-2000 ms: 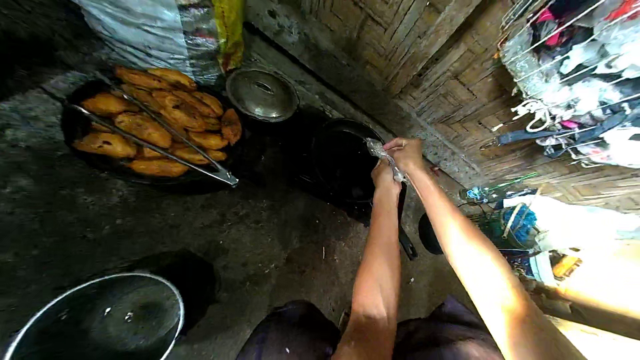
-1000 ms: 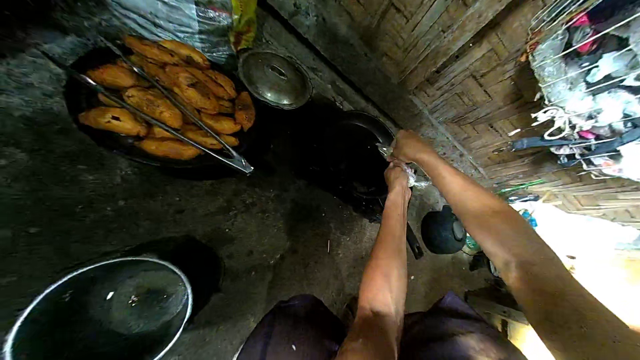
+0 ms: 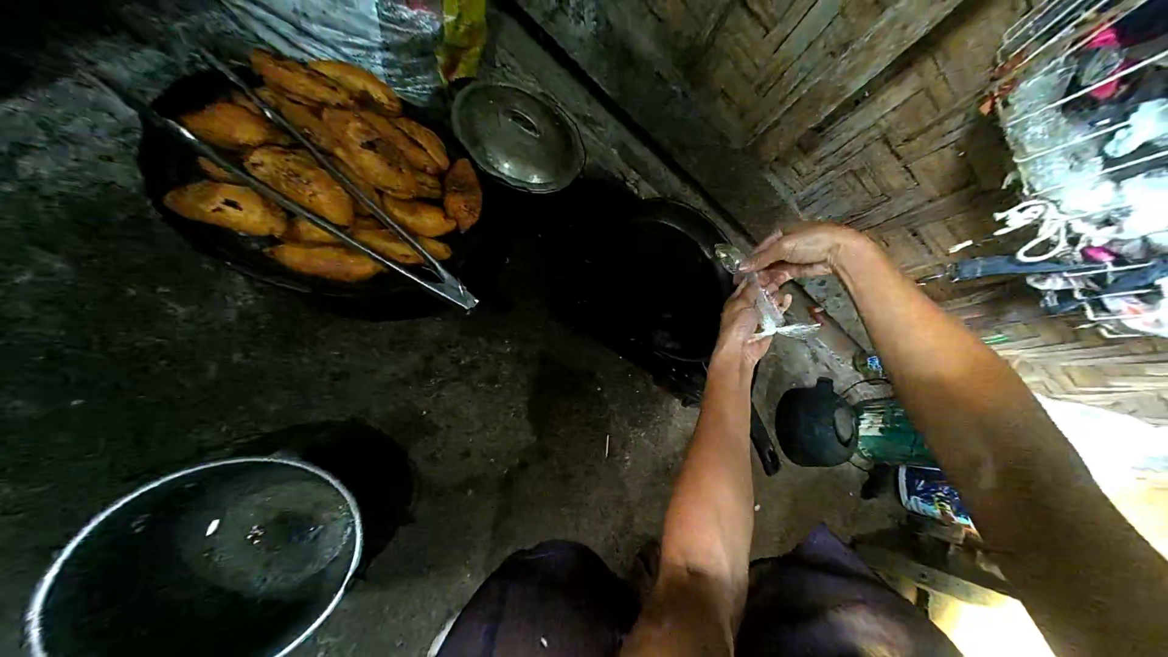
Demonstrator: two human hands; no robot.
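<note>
A crumpled clear plastic bag [image 3: 768,310] is held between my two hands, over the right rim of a dark frying pan [image 3: 671,274]. My left hand [image 3: 744,315] grips the bag from below. The fingers of my right hand [image 3: 794,251] pinch its upper end, close above the left hand. What the bag holds is too small to tell. The inside of the pan is very dark, and its handle [image 3: 765,443] points down past my left forearm.
At upper left, metal tongs [image 3: 342,233] lie across a wide pan of browned fried pieces [image 3: 301,178]. A metal lid [image 3: 518,137] rests beside it. A large metal-rimmed basin [image 3: 351,511] stands at lower left. A dark kettle-like pot [image 3: 815,422] sits right of the pan, near a woven wall [image 3: 912,109].
The dark pot right of the pan was mostly hidden two seconds ago and now shows fully. Both hands stay together on the plastic bag, with the fingers shifted about it.
</note>
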